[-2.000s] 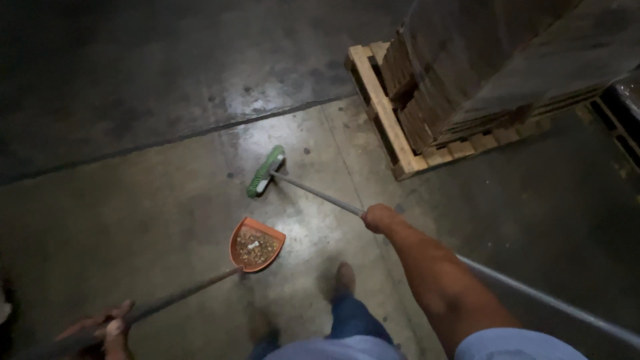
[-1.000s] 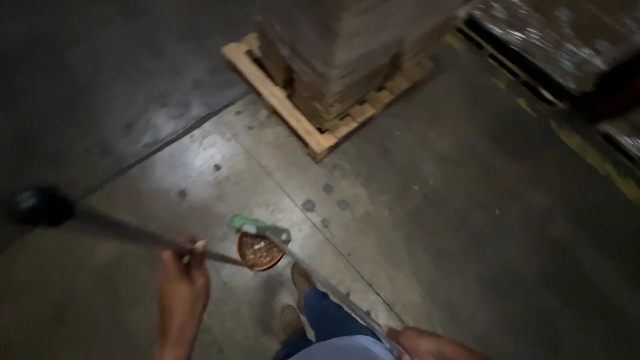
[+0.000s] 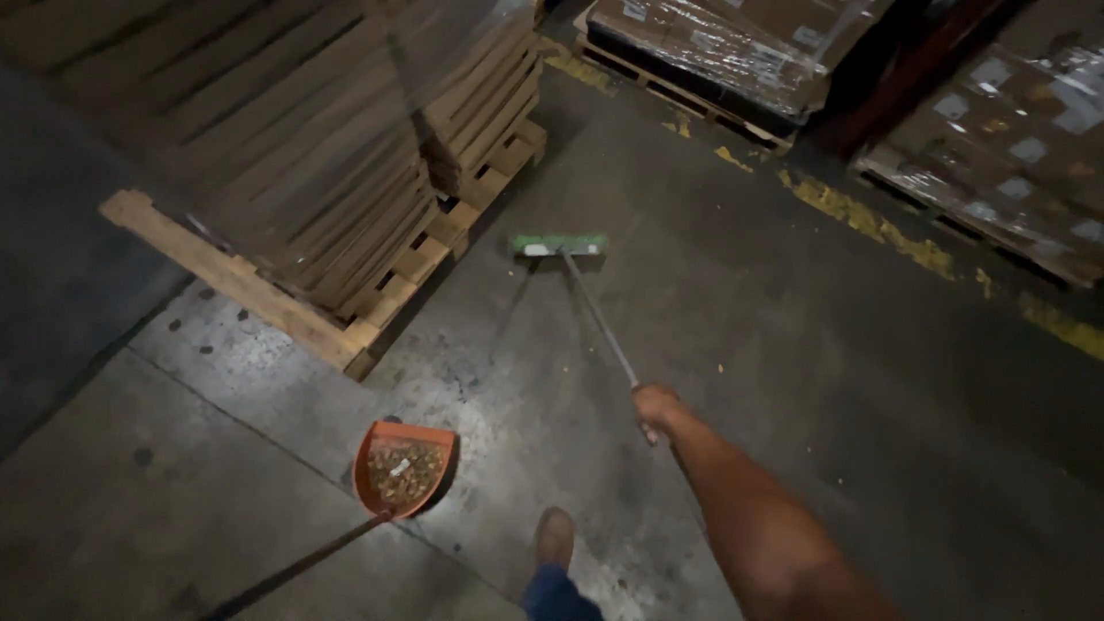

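Note:
My right hand (image 3: 657, 412) is closed around the metal handle of a push broom, with the arm stretched forward. The green broom head (image 3: 561, 246) is out ahead, at or just over the concrete floor, right of a loaded pallet. An orange long-handled dustpan (image 3: 364, 470) with brown debris and a small white scrap in it is at the lower left. Its dark handle (image 3: 302, 562) runs down out of the lower edge. My left hand is outside the view.
A wooden pallet (image 3: 233, 280) stacked with flat brown material stands at the upper left. Plastic-wrapped cartons (image 3: 716, 52) on a pallet are at the top right, and another wrapped load (image 3: 1009, 147) is beside them. Worn yellow floor line (image 3: 871, 224) runs along these loads.
The broom head has moved from beside the dustpan out to the floor right of the pallet. My left hand has gone out of view. The view has shifted right.

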